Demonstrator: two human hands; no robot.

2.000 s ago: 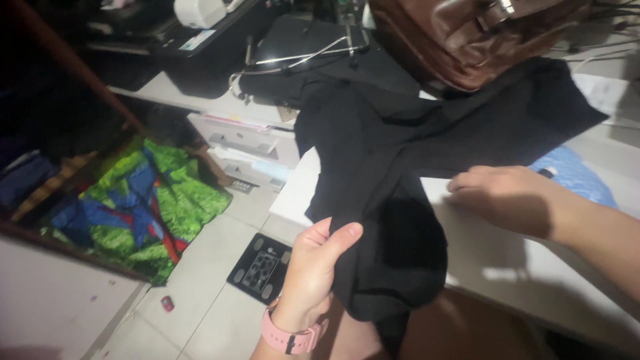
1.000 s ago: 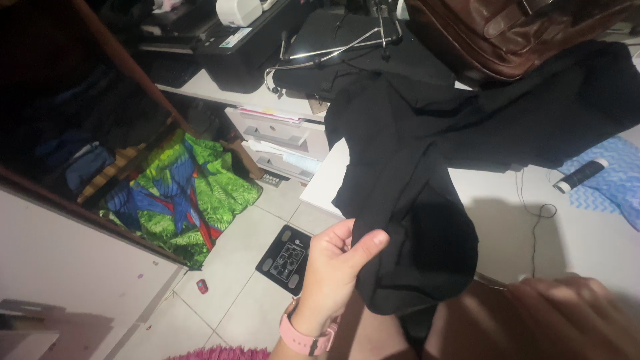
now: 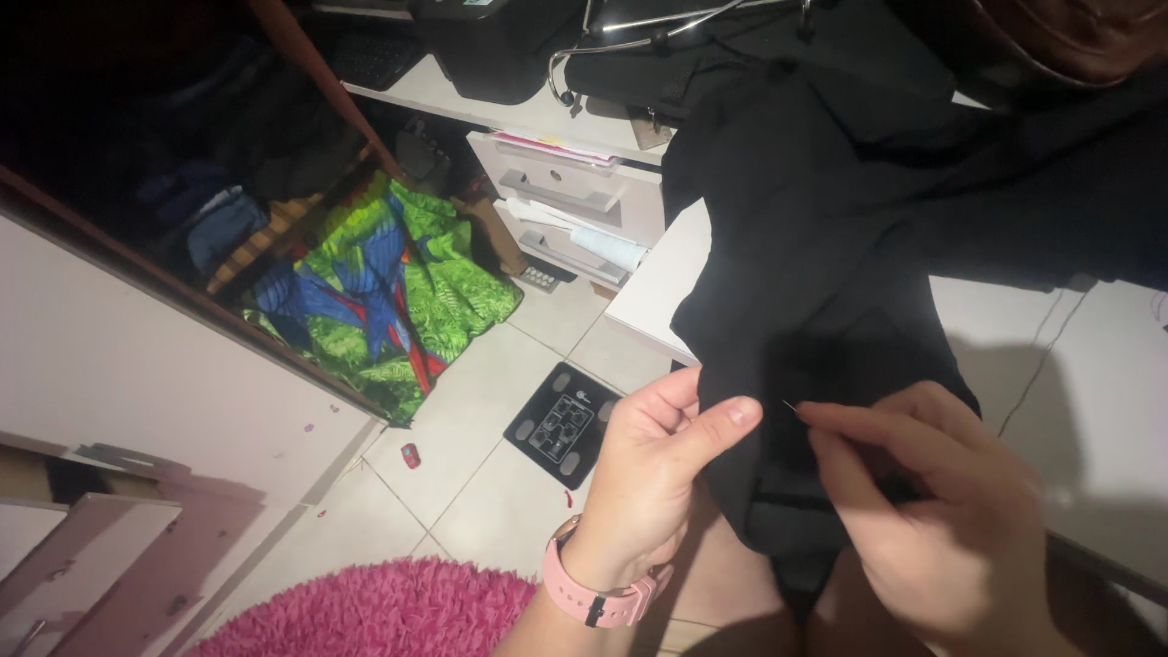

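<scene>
Black fabric (image 3: 821,255) lies over the edge of a white desk and hangs down over my lap. My left hand (image 3: 662,456), with a pink watch strap (image 3: 598,584) at the wrist, pinches the cloth's left edge between thumb and fingers. Just right of that thumb, my right hand (image 3: 922,511) holds a thin needle (image 3: 790,407) between thumb and forefinger, its tip pointing up and left over the cloth. A dark thread (image 3: 1040,365) runs across the desk at the right; whether it joins the needle cannot be told.
White drawers (image 3: 566,187) stand partly pulled out beyond the cloth. A black bathroom scale (image 3: 561,424), a small red object (image 3: 411,456) and a pink shaggy rug (image 3: 383,611) are on the tiled floor. Bright green fabric (image 3: 456,292) spills from a cupboard. A brown leather bag (image 3: 1077,36) sits top right.
My right hand has moved from the lower right to beside my left thumb, and the needle now shows in its fingers. My left hand keeps its pinch on the cloth. The view has shifted.
</scene>
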